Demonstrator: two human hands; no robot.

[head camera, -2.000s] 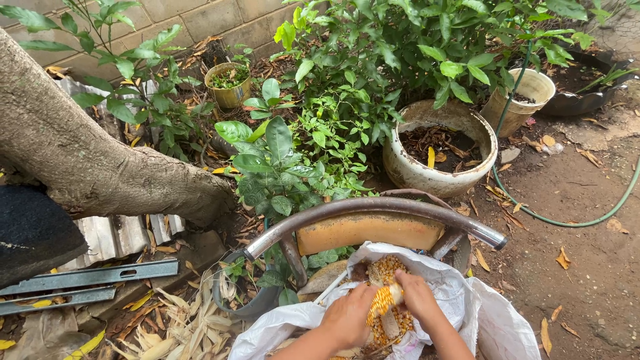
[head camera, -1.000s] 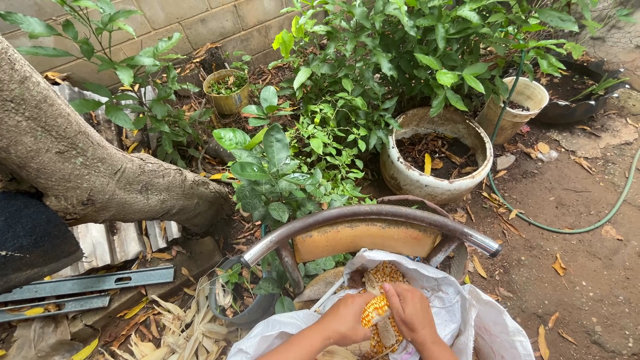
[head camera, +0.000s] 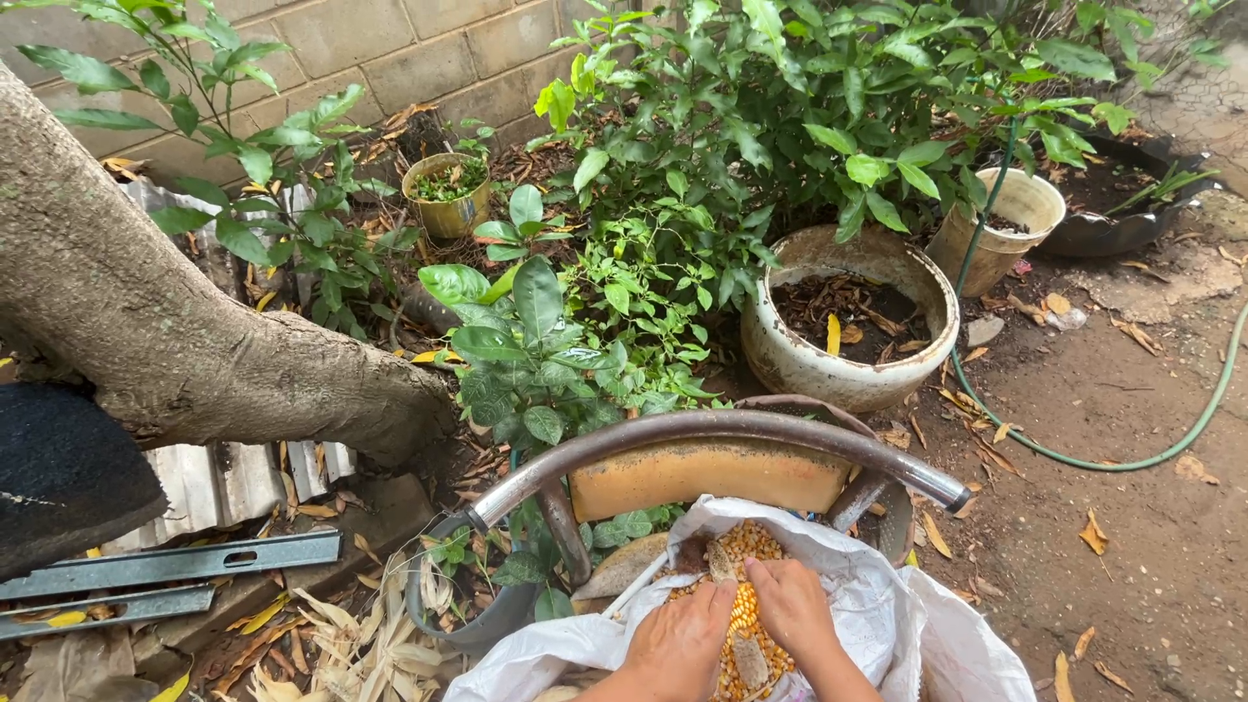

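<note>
My left hand (head camera: 682,629) and my right hand (head camera: 792,603) meet over the mouth of a white woven sack (head camera: 868,595), both gripping an ear of corn (head camera: 743,614) with yellow kernels on it. A bare cob end shows at its upper part, between the thumbs. Loose corn kernels (head camera: 756,546) lie in the sack beneath, with another bare cob piece (head camera: 751,663) just below the hands. The sack rests against a metal-framed chair (head camera: 712,424) with a tan backrest panel.
Dry corn husks (head camera: 361,643) and metal channels (head camera: 175,565) lie at lower left, below a tree trunk (head camera: 224,341). Behind the chair are leafy plants and a round whitish pot (head camera: 848,375). A green hose (head camera: 1121,466) curves over the dirt at right.
Both hands have kept working close together on the ear. The ear held up pale-ended between the hands two seconds ago now sits lower, largely under the fingers.
</note>
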